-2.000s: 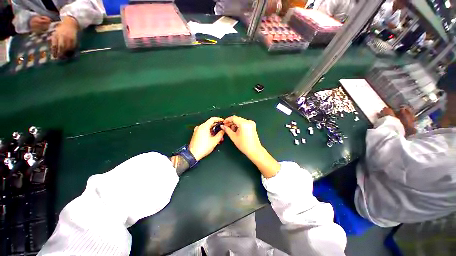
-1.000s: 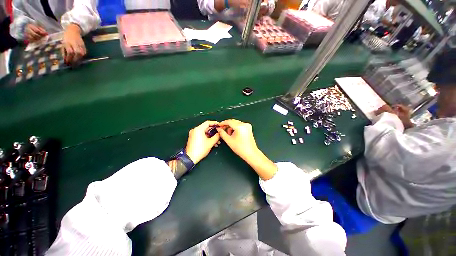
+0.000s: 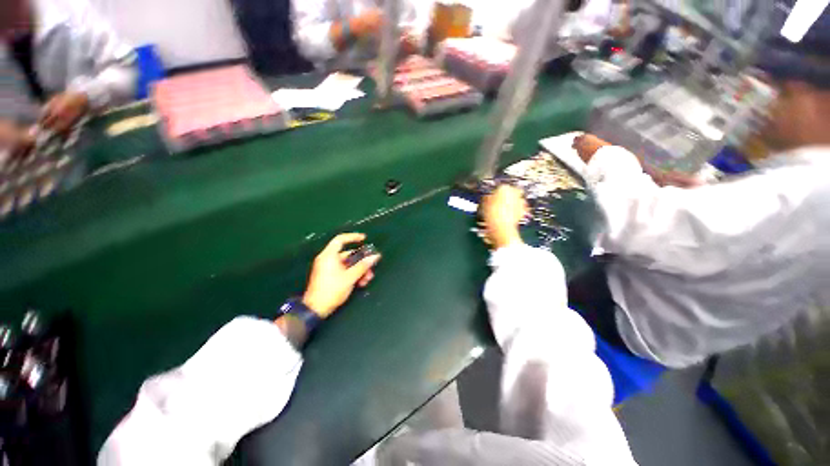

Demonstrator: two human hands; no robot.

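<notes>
My left hand (image 3: 337, 277) holds a small dark unit (image 3: 360, 256) between thumb and fingers above the green mat. My right hand (image 3: 504, 214) is at the left side of the pile of small loose parts (image 3: 546, 175), beside the metal post. It is blurred, and its fingertips are hidden, so I cannot tell whether it holds a part. More dark and silver loose parts (image 3: 551, 227) lie just right of my right hand.
A lone small black piece (image 3: 392, 187) and a white slip (image 3: 462, 203) lie on the bench. The metal post (image 3: 515, 100) stands behind my right hand. A black tray with units (image 3: 35, 373) is at lower left. A person's white sleeve (image 3: 710, 246) is close at right. Pink-topped trays (image 3: 217, 107) stand at the back.
My right hand has left the unit and moved right to the parts pile. My left hand still holds the unit. The view has turned, shifting the bench items left.
</notes>
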